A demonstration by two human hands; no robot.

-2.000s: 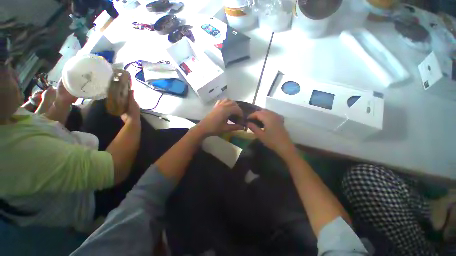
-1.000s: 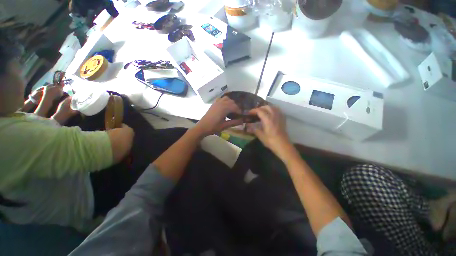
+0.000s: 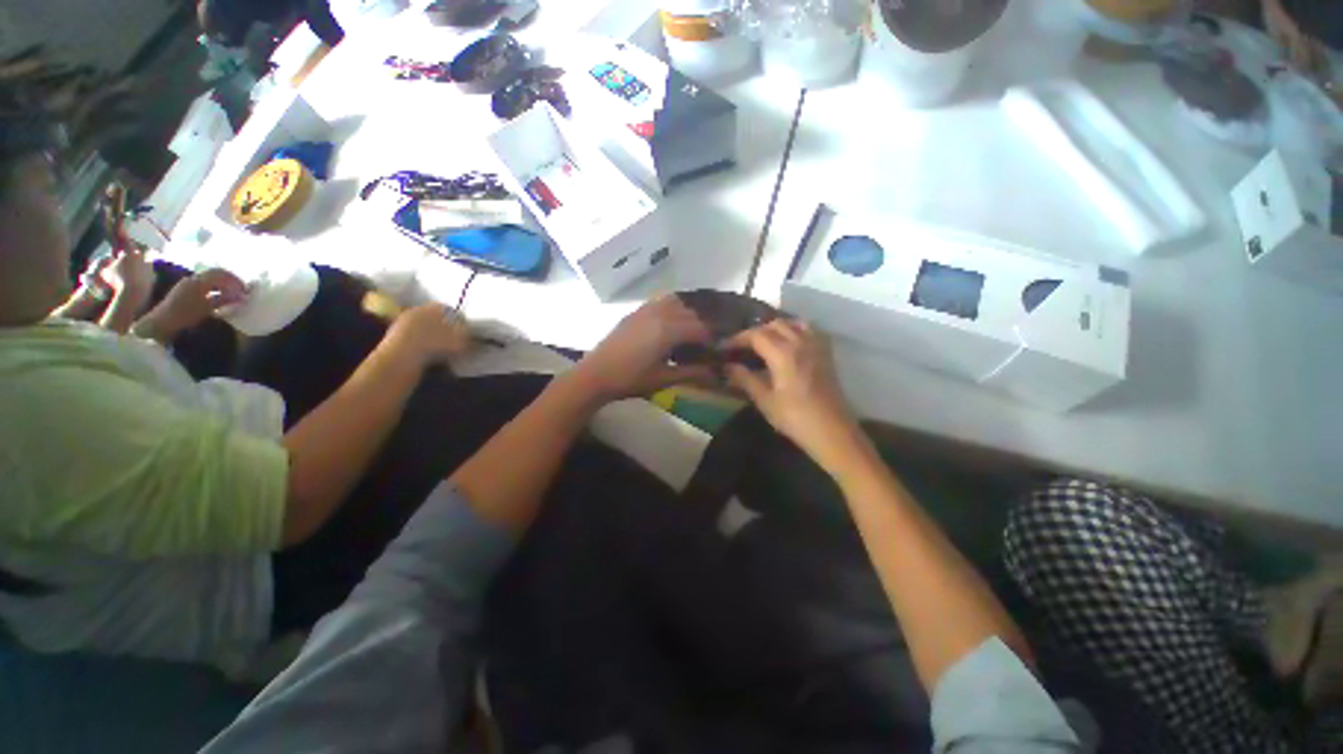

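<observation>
A dark brown or black coiled thing, perhaps a cable bundle (image 3: 720,308), is at the table's front edge above my lap. My left hand (image 3: 645,348) grips its left side and my right hand (image 3: 790,377) grips its right side, fingertips close together. The fingers hide part of it. A pale flat piece (image 3: 650,441) with yellow and green beside it lies just below my hands. The long white product box (image 3: 987,317), with two dark circles flanking a dark square, lies to the right of my hands.
An open white carton (image 3: 577,199) and blue device (image 3: 492,248) lie left. A dark box (image 3: 694,133), tubs (image 3: 934,52) and plain white tray (image 3: 1102,170) are behind. A neighbour's arm (image 3: 358,386) is close left; a checkered knee (image 3: 1105,589) is right.
The neighbour on the left has lowered the white round thing and moved a hand toward the table edge. My hands stay in the same place with small finger shifts on the dark thing.
</observation>
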